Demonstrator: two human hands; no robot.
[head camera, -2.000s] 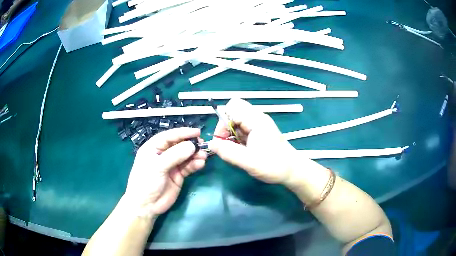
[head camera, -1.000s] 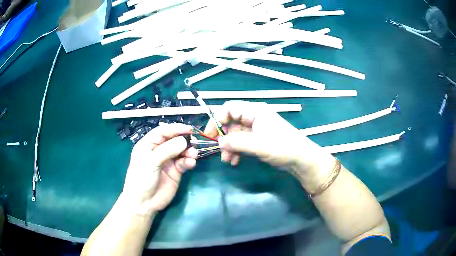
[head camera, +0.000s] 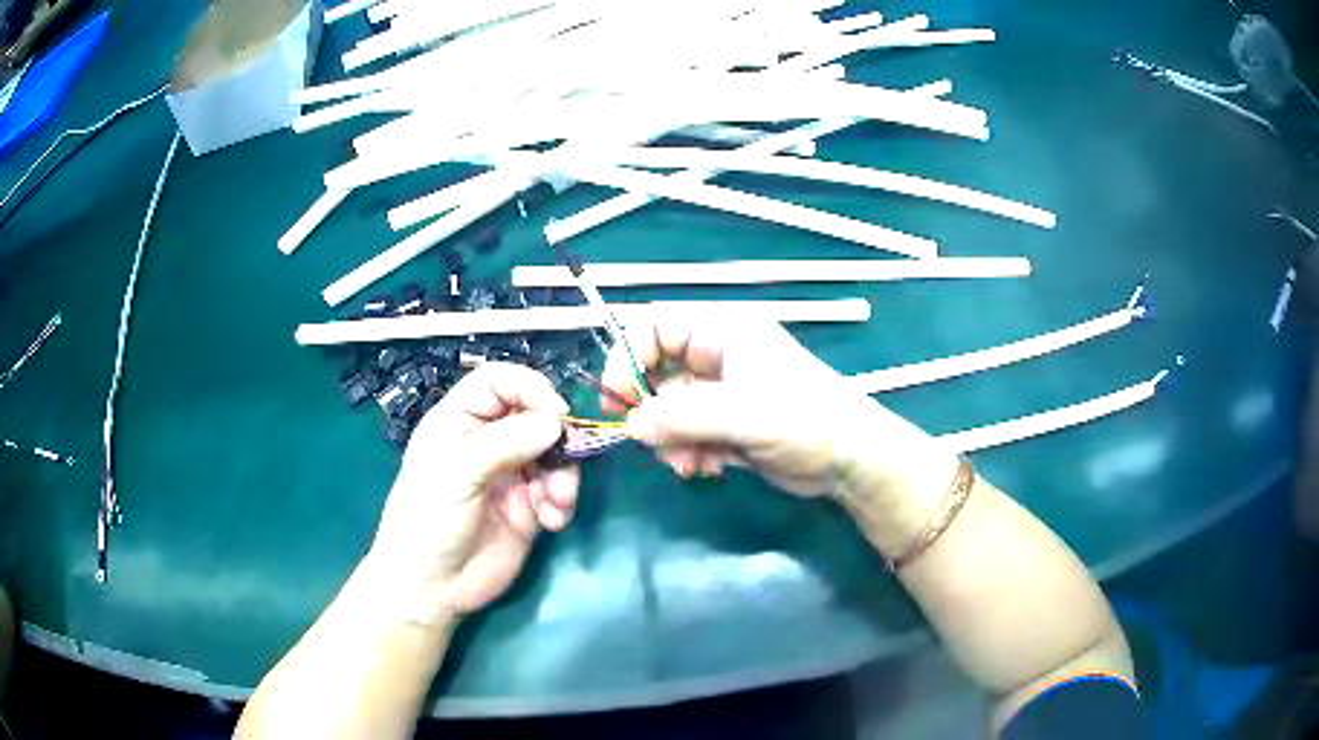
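Note:
My left hand (head camera: 485, 470) pinches the near ends of several thin coloured wires, with a dark piece partly hidden in its fingertips, likely a connector housing. My right hand (head camera: 723, 398) holds the wire leads (head camera: 596, 434) between thumb and fingers, just right of my left hand. A thicker lead with a dark sleeve (head camera: 596, 297) sticks up and left from my right hand. Two sleeved harnesses run right from behind my right hand, an upper one (head camera: 1013, 351) and a lower one (head camera: 1056, 416). Black connector housings (head camera: 412, 379) lie in a heap behind my left hand.
A large pile of white sleeving (head camera: 637, 116) lies at the back, with two separate tubes nearer. An open white carton (head camera: 249, 109) is back left, beside a blue object (head camera: 51, 72). An unsleeved wire bundle (head camera: 116, 347) lies left. Short cable branches (head camera: 1201, 94) lie far right.
My left fingertips have closed over the dark piece and wire ends. The lead sticking up from my right hand appeared after the first frame. Small wire pieces at the far left edge have changed position.

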